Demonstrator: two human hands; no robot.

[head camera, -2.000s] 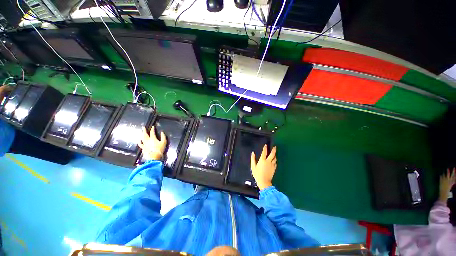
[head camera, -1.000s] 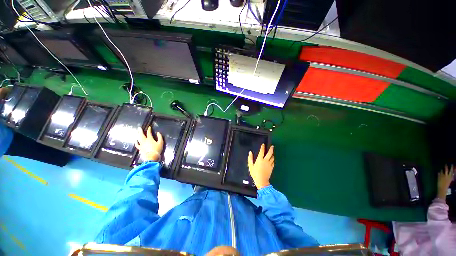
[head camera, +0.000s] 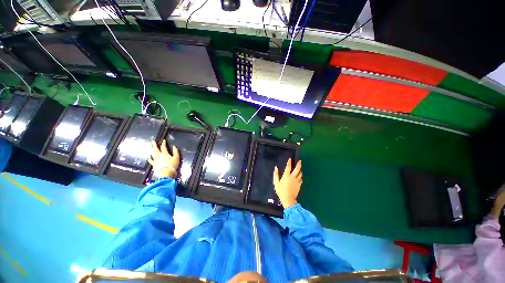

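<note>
Black two-slot trays with tablets lie in a row along the bench edge. My left hand (head camera: 164, 159) rests with fingers spread on the edge between two tablets, beside a face-up tablet (head camera: 186, 148). My right hand (head camera: 288, 183) rests with fingers apart on the right edge of the rightmost tray (head camera: 264, 210), over a dark tablet (head camera: 264, 171). Between my hands a tablet (head camera: 225, 157) shows small light characters on its glossy black face. A white USB cable (head camera: 237, 115) reaches its top end. Both hands hold nothing.
Monitors (head camera: 277, 80) stand behind the trays, one lit. A black cable end (head camera: 194, 117) lies behind the trays. Another black tray (head camera: 431, 199) with a pale-faced item lies at the right, near another person's sleeve (head camera: 488, 243). Red and green panels stand at the back right.
My hands stay on the trays almost unmoved, and the view shifts slightly. The other person's hand at the far right has moved; the forearm now shows at the picture's edge.
</note>
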